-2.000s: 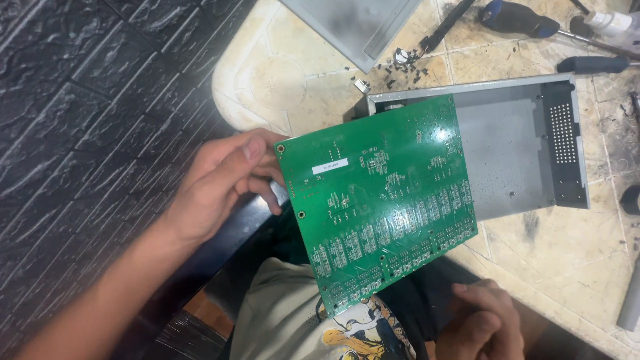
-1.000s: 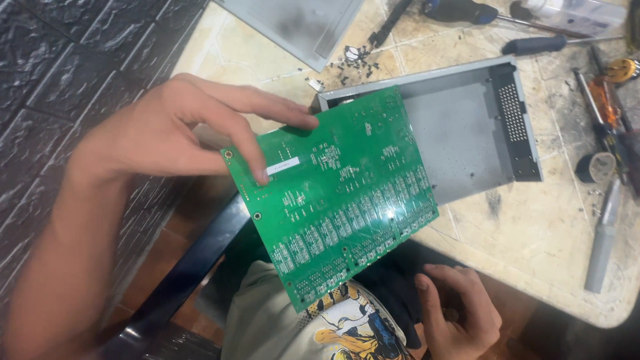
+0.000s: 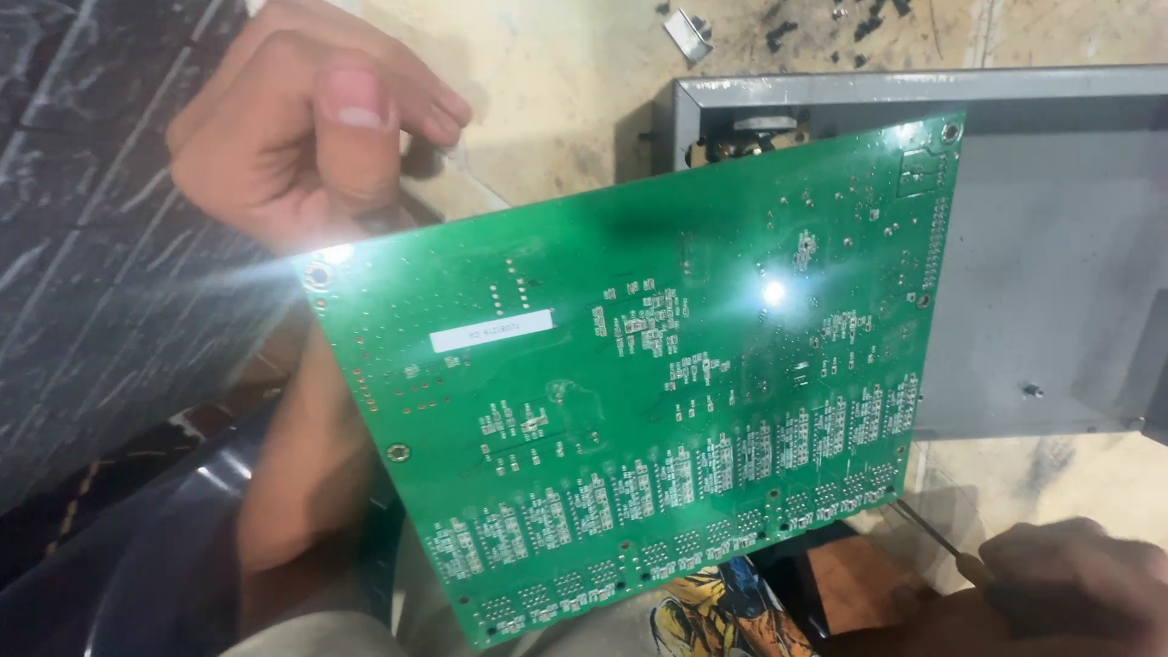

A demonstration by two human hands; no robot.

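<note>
A green circuit board (image 3: 584, 401), with a small white label and rows of small soldered parts, is tilted across the middle. My left hand (image 3: 319, 128) is curled at the board's upper left edge, partly behind it; a thin pale strip or wire (image 3: 474, 182) runs from near its fingertips behind the board. Whether its hidden fingers grip the board cannot be told. At the lower right, my right hand (image 3: 1077, 575), blurred, is closed on a thin metal tool (image 3: 926, 529) with a yellowish handle. The tool's tip is by the board's lower right edge.
Behind the board, an open grey metal case (image 3: 1077, 246) rests on the stained, light table (image 3: 566, 55). A small metal piece (image 3: 687, 35) and dark crumbs lie above it. A dark textured wall (image 3: 82, 182) is at the left; printed cloth (image 3: 730, 611) shows below.
The view is much closer to the board. My left hand, earlier with fingers over the board's upper left part, is now curled at its edge. The tool now shows in my right hand.
</note>
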